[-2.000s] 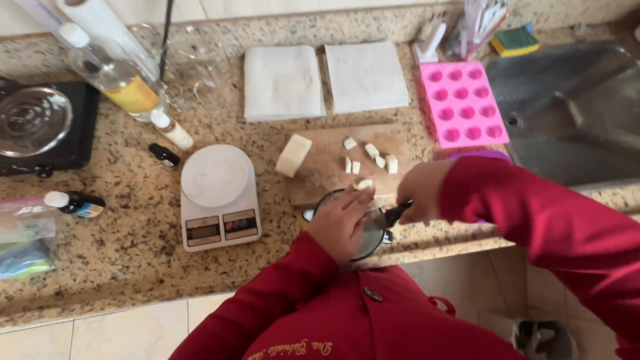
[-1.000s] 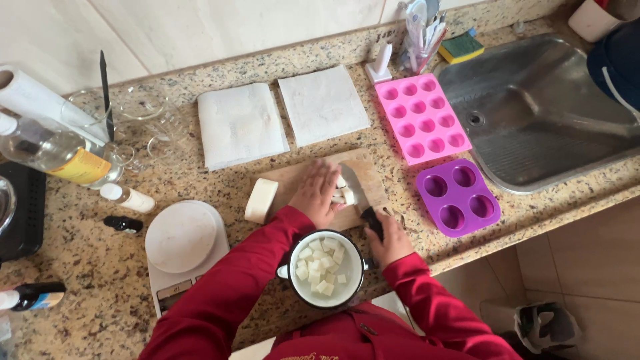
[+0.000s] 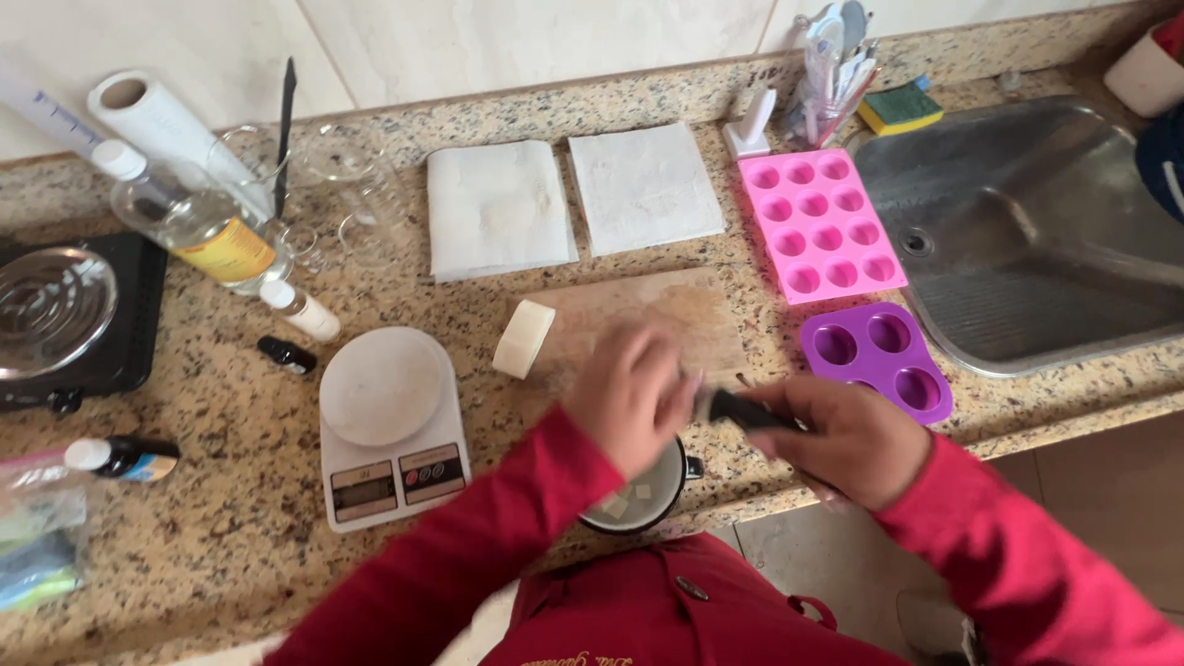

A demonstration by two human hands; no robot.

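Observation:
My right hand [image 3: 837,435] grips the black handle of a knife [image 3: 745,412]; its blade is mostly hidden behind my left hand. Blurred and with bent fingers, my left hand [image 3: 634,398] is at the blade end, above the near part of a wooden cutting board [image 3: 647,305]. Whether it holds anything cannot be told. A white block [image 3: 524,339], like soap base, lies at the board's left edge. Below my left hand is a white enamel pot [image 3: 680,490] with a dark rim, partly covered by hand and sleeve, with white cubes [image 3: 615,504] inside.
A white kitchen scale [image 3: 384,388] sits left of the board. Behind it lie two folded paper towels [image 3: 499,208] [image 3: 645,190]. Pink [image 3: 823,222] and purple [image 3: 879,356] silicone molds stand before the steel sink [image 3: 1008,231]. Bottles, glassware and a black electric hotplate [image 3: 139,314] occupy the left.
A second ago both hands were at the board, with white pieces under the left and the knife beside them. Now the hands and knife are raised nearer the pot, and no pieces show on the board's visible part.

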